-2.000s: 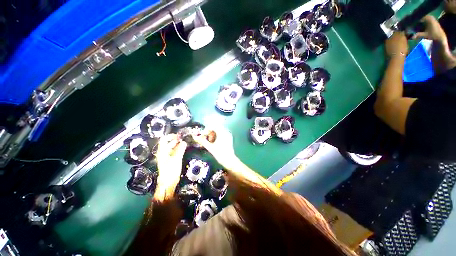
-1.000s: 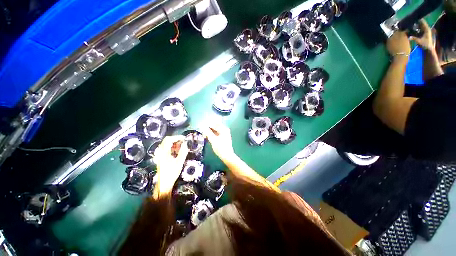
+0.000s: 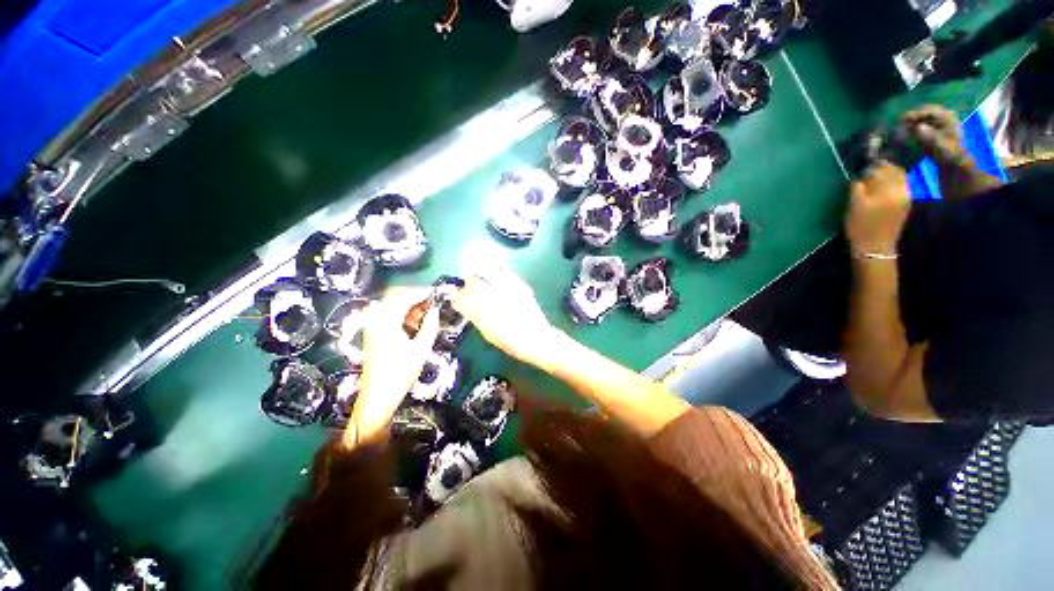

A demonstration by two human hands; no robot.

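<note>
My left hand (image 3: 391, 346) is over the near cluster of round black units, its fingers closed on a small coppery part (image 3: 416, 316). My right hand (image 3: 506, 314) meets it from the right, its fingertips pinched at a small dark part (image 3: 444, 287) between the hands. The fingers hide most of both parts. A round unit (image 3: 452, 321) with a pale centre lies just under the fingertips, partly covered. More units, such as one with a white centre (image 3: 393, 233), lie around my hands on the green work surface (image 3: 208, 456).
A larger cluster of units (image 3: 630, 162) lies to the right. A pale metal rail (image 3: 301, 242) runs along the far edge. At right a neighbouring person (image 3: 982, 300) in black holds a dark object. A unit with loose leads (image 3: 60, 448) lies at far left. Black perforated crates (image 3: 884, 537) stand below right.
My right hand has come back to my left hand's fingertips after being apart. The view has shifted a little. The neighbour's hands have moved down and nearer, with a dark object in them.
</note>
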